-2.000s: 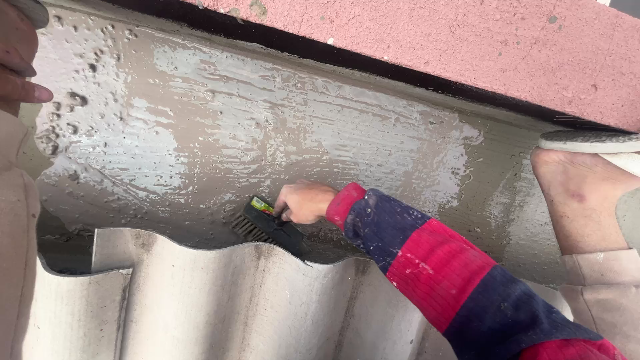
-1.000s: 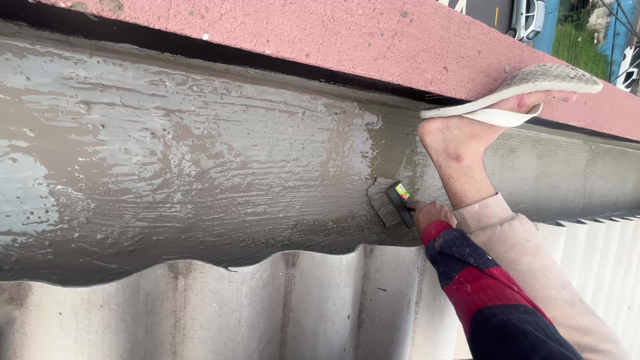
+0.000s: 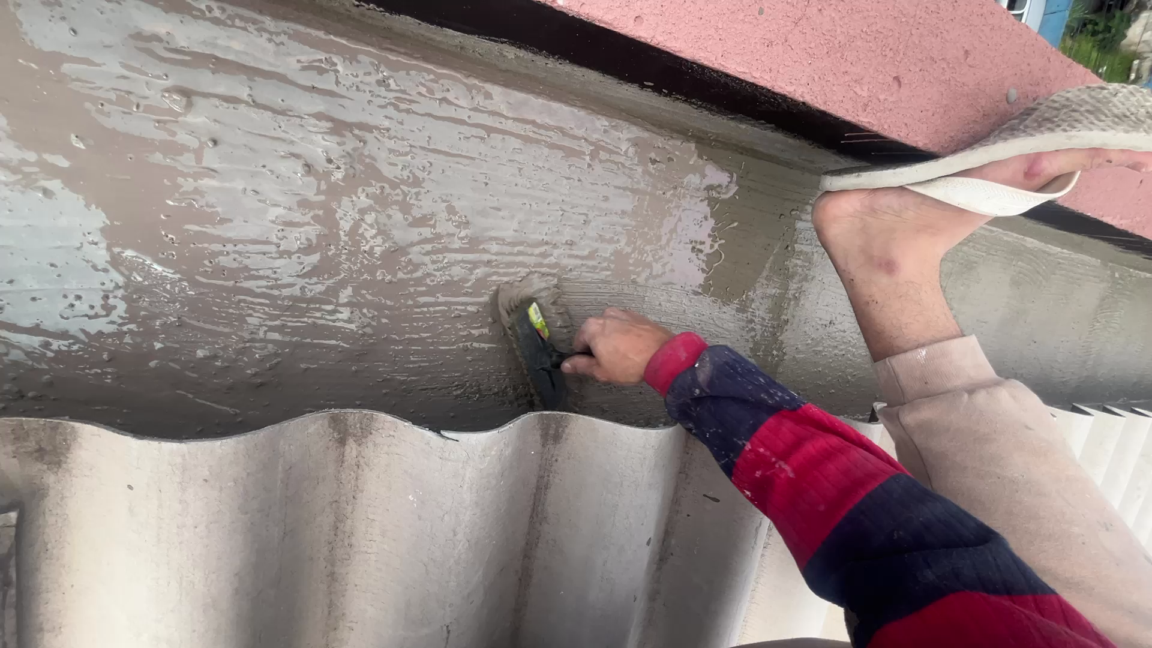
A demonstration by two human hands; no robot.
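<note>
My right hand (image 3: 621,346), in a red and navy striped sleeve, grips the short handle of a wide black block brush (image 3: 540,355). Light bristles, coated in grey slurry, press on the wet gutter floor (image 3: 405,225), close to the wavy edge of the corrugated roof sheets (image 3: 405,531). Grey, wet cement-like coating covers the floor, with glossy pools and streaks left of the brush and fine brush lines to its right. A small yellow-green label is on the brush block. My left hand is out of view.
A pink rough-textured parapet (image 3: 810,63) with a black strip (image 3: 684,81) along its base borders the far side. My foot in a white flip-flop (image 3: 990,171) rests at the parapet on the right. Greenery (image 3: 1102,45) shows beyond, top right.
The brush, held in my right hand throughout, has moved left across the wet floor, away from the foot it was beside one second ago. The view has shifted too.
</note>
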